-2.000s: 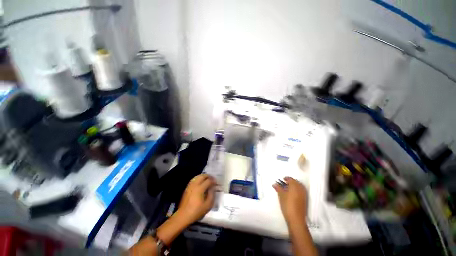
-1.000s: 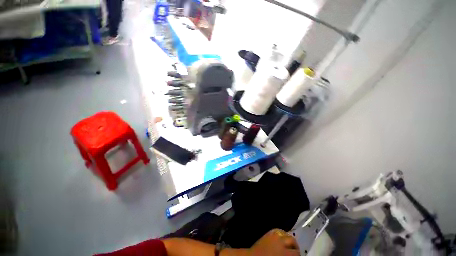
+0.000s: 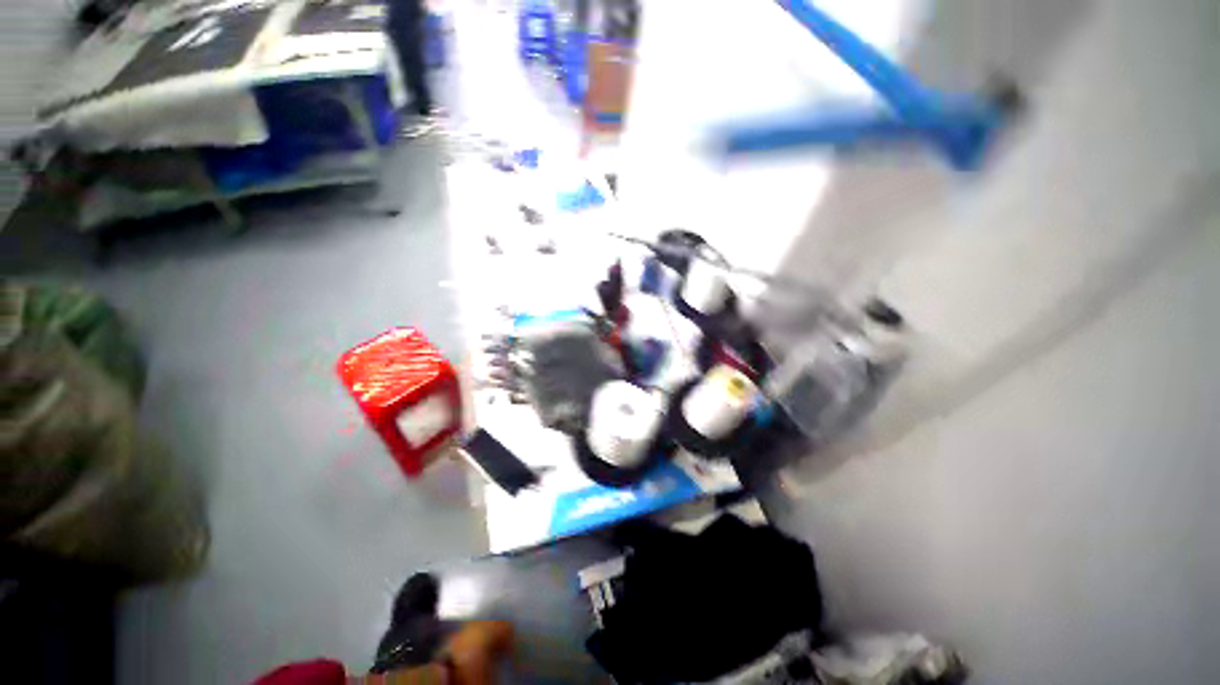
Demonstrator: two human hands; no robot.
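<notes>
My left hand (image 3: 476, 652) is small and blurred at the bottom edge, below a red sleeve. Its fingers are not clear, so I cannot tell whether it holds anything. My right hand is out of the picture. Black fabric (image 3: 716, 589) lies in a heap at the bottom, right of my left hand. A blurred white part of the sewing machine (image 3: 890, 661) shows at the bottom edge, right of the fabric.
The neighbouring table has a blue edge (image 3: 622, 499), white thread cones (image 3: 625, 426) and a dark flat object (image 3: 499, 460). A red stool (image 3: 401, 388) stands left of it. Large sacks (image 3: 87, 442) stand far left. Blue arms (image 3: 883, 114) hang overhead.
The view has swung left, away from the sewing machine. My right hand has left the picture. My left hand has moved from beside the machine to left of the black fabric.
</notes>
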